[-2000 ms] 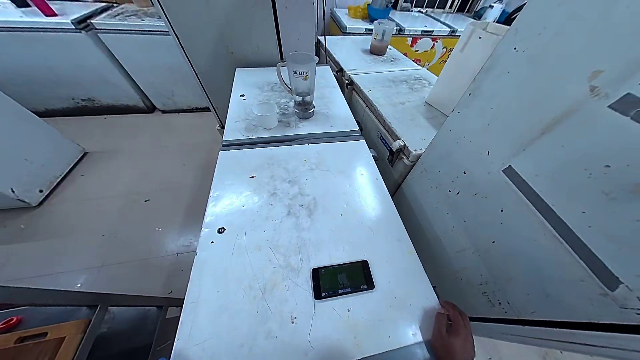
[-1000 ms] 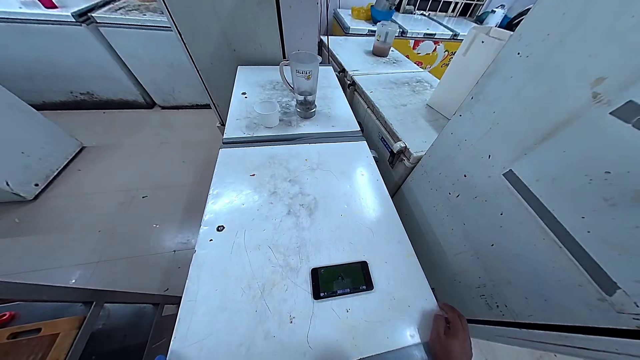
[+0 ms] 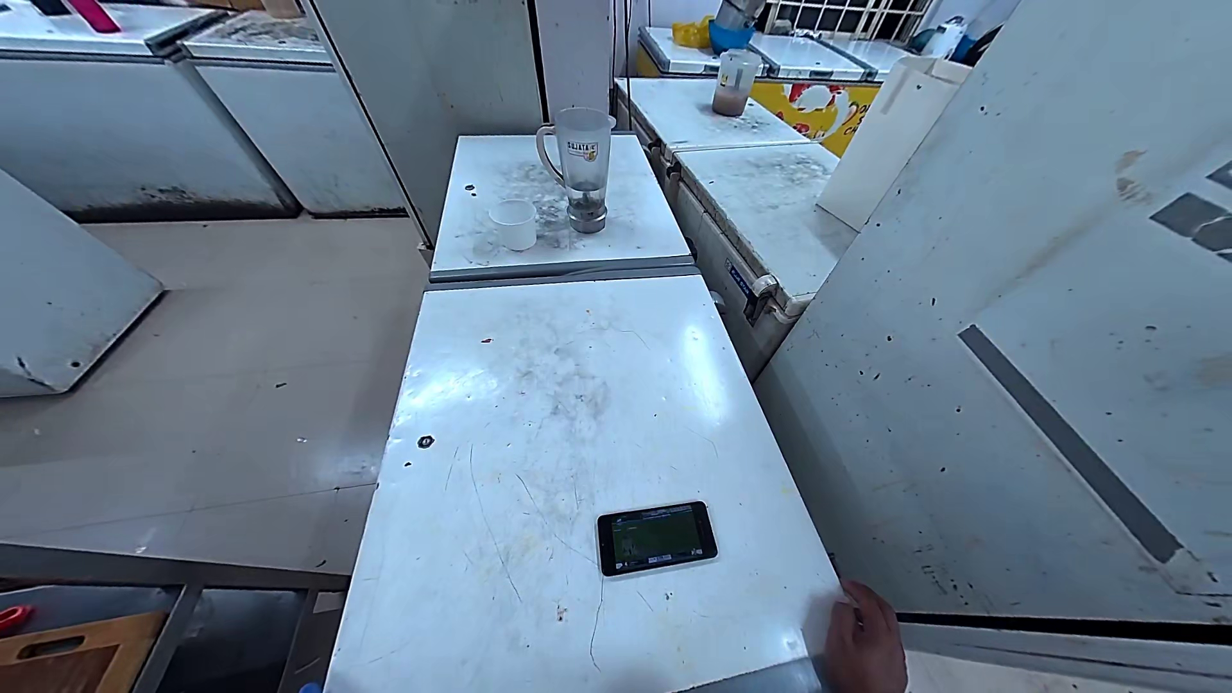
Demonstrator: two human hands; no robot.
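Observation:
My right hand (image 3: 864,640) rests at the near right corner of a white chest freezer lid (image 3: 539,404), its fingers curled by the edge; whether they grip it is hard to tell. My left hand is out of view. Up and left of the right hand, a smartphone (image 3: 657,538) lies flat on the lid with its screen lit. On the farther lid section stand a clear blender jar (image 3: 583,168) with a handle and, to its left, a small translucent plastic cup (image 3: 514,225).
A tall white panel (image 3: 1011,385) slants up close on the right. Behind it, another freezer (image 3: 760,183) holds a jar of brownish liquid (image 3: 735,84). At lower left are a metal rack (image 3: 183,616) and a wooden board (image 3: 82,654). More freezers (image 3: 125,125) line the back left.

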